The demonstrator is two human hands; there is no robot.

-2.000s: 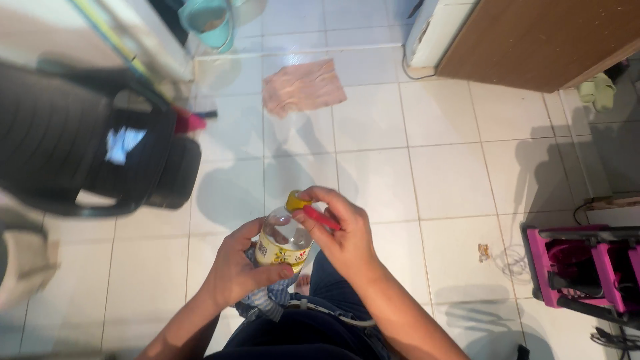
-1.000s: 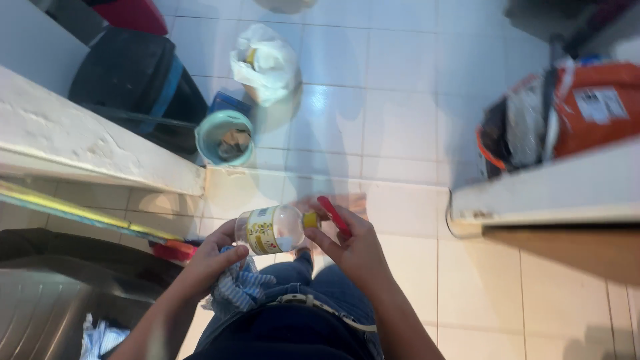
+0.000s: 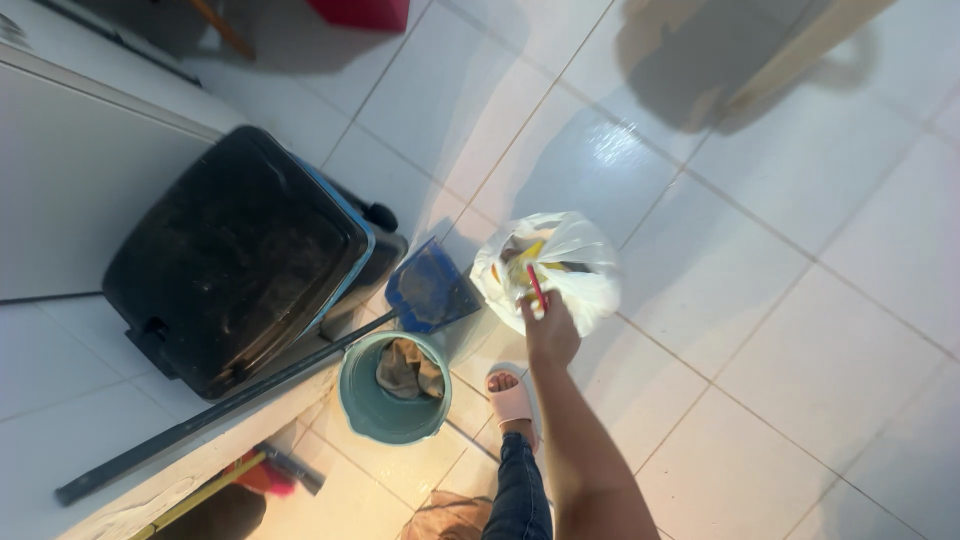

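Note:
My right hand reaches out over a white plastic bag of rubbish that stands on the tiled floor. Its fingers are closed on a thin red object, whose kind I cannot tell. Something yellow and clear shows by the fingertips, blurred against the bag's contents, so whether the bottle is in this hand cannot be made out. Yellow and dark scraps lie in the open bag. My left hand is out of the picture.
Left of the bag lie a blue dustpan with a long dark handle and a teal bucket holding a brown cloth. A large black lidded bin stands beyond. My foot in a pink slipper is near the bucket. A broom is at lower left.
The view has moved over the bag and bin. Earlier both hands held a clear bottle with a yellow cap; now only my right hand shows, stretched out to the bag, with the red object still in it.

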